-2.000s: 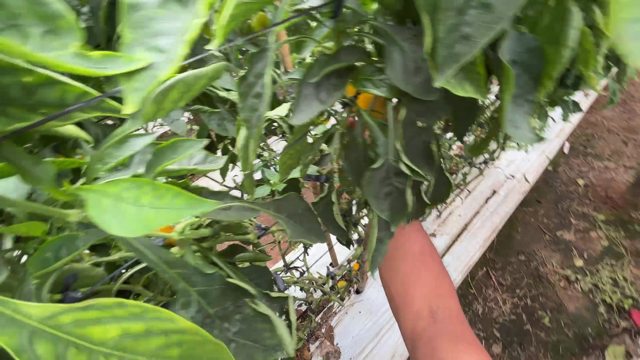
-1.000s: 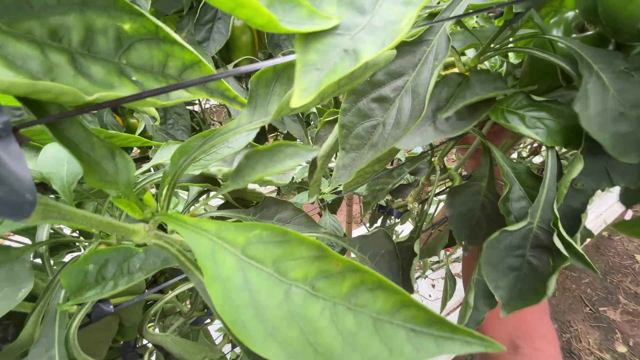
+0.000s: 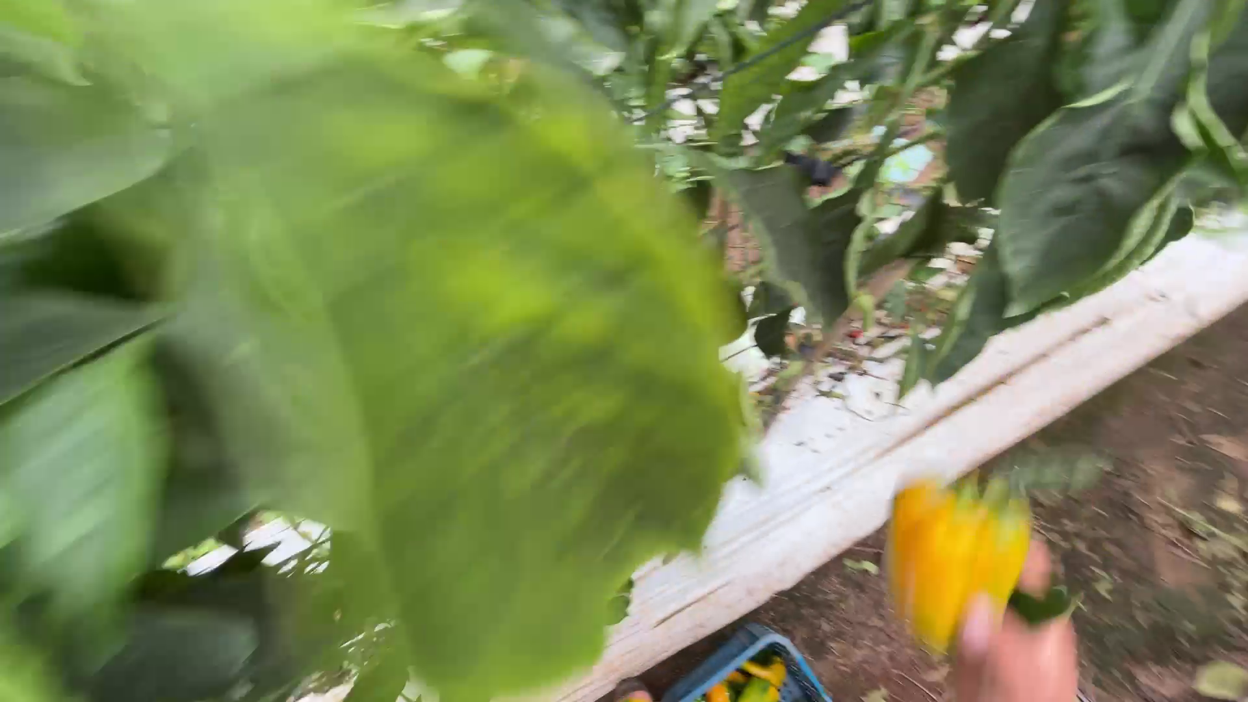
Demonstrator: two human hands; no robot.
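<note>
At the lower right, my right hand [image 3: 1024, 648] holds a blurred yellow bell pepper [image 3: 951, 561] with a greenish top, thumb and fingers around its lower part. A dark green piece, perhaps a leaf, shows beside the fingers. Hand and pepper are over the soil, to the right of a white ledge. Below and to the left, a blue plastic crate [image 3: 804, 673] with yellow and green produce [image 3: 760, 682] in it is cut off by the bottom edge. I cannot make out my left hand; a small skin-toned thing beside the crate is too cropped to identify.
A large blurred pepper-plant leaf [image 3: 526, 370] hides much of the left and middle. More dark leaves [image 3: 1082, 205] hang at the upper right. The white ledge [image 3: 877, 458] runs diagonally beside brown soil [image 3: 1150, 468] with plant litter.
My right forearm reached in among the leaves before, its hand hidden. Now the hand is out over the soil with the yellow pepper. The view has shifted, and the crate has come into sight.
</note>
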